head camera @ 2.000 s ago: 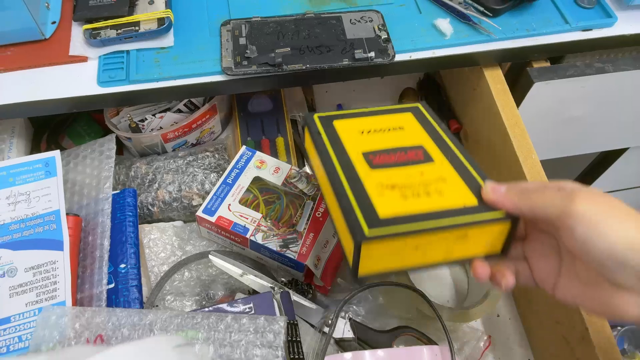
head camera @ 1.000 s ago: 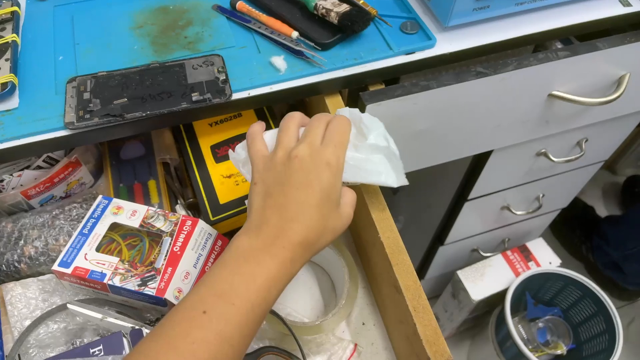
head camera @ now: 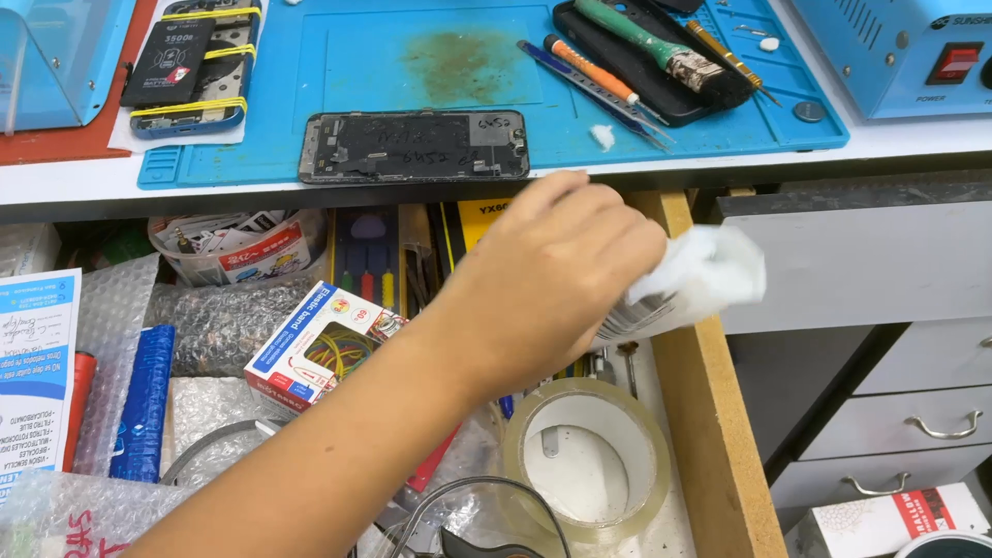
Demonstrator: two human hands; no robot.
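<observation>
From the lower left my left hand (head camera: 554, 263) reaches across the open drawer, its fingers closed on a crumpled white plastic packet (head camera: 697, 279) with some printing. Partly hidden behind the hand, a yellow and black box (head camera: 477, 225) lies at the drawer's back. Below the hand is a roll of clear packing tape (head camera: 659, 457). A box of elastic bands (head camera: 287, 364) lies to the left, partly covered by my forearm. My right hand is out of view. On the blue work mat (head camera: 349, 62) above, a detached phone screen (head camera: 411, 147) lies face down.
The drawer's wooden side (head camera: 725, 418) runs along the right. Bubble wrap (head camera: 209, 322), a tub of cards (head camera: 263, 252) and cables fill the left. Tweezers (head camera: 589, 93), a brush (head camera: 659, 46) and a rubber-banded phone (head camera: 225, 77) rest on the bench. A blue power unit (head camera: 899, 46) stands at right.
Two seconds ago my right hand held the yellow box over the drawer; one second ago the box was in the drawer and my left hand held the white packet. The view has shifted.
</observation>
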